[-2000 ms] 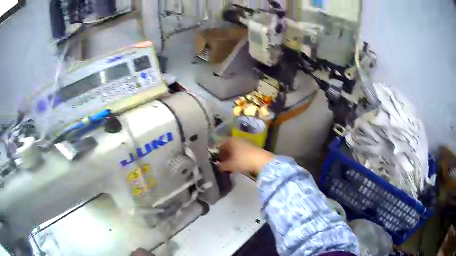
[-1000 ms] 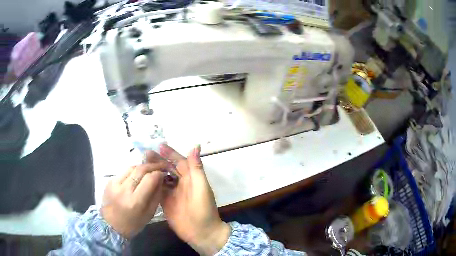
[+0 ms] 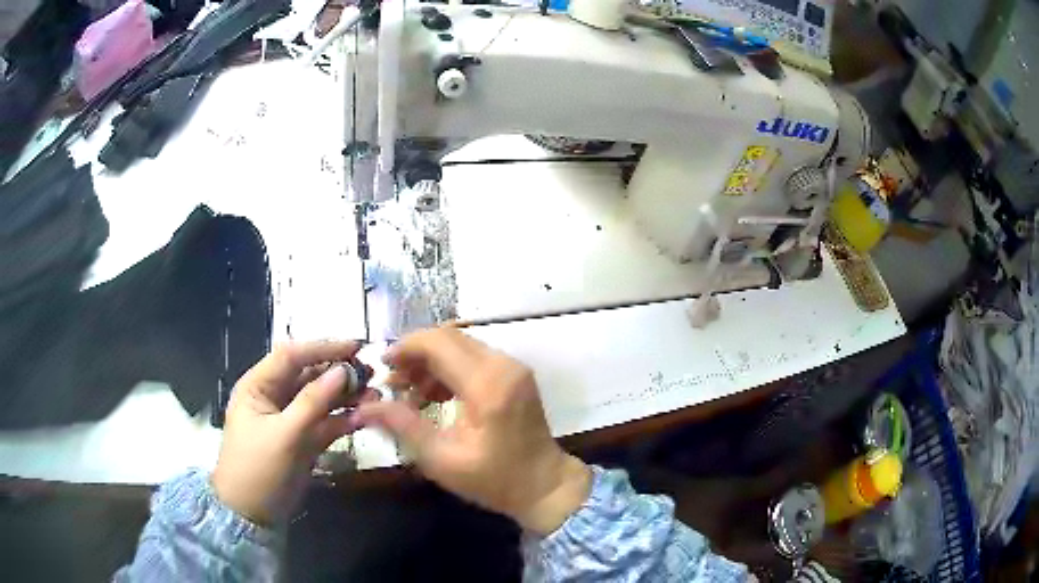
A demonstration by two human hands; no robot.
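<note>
My left hand [image 3: 273, 427] holds a tiny round metal piece [image 3: 354, 376], a bobbin or bobbin case, between thumb and fingers at the table's front edge. My right hand [image 3: 484, 427] is right beside it with thumb and fingers bent close to the piece; whether it pinches a thread is too small to tell. The cream JUKI sewing machine [image 3: 547, 85] stands behind my hands, its needle area and taped bed [image 3: 410, 268] just beyond my fingertips.
Dark cloth panels [image 3: 125, 330] lie on the white table [image 3: 706, 364] at left. A pink item [image 3: 112, 43] is at the far left. A yellow container [image 3: 860, 216] stands beyond the machine. At right are a blue basket [image 3: 951, 456] with white cloth and a yellow-orange bottle [image 3: 860, 487].
My right hand has come from the machine's right end to my left hand. Over the last second its open palm has turned and its fingers curled. The view has shifted, showing more table.
</note>
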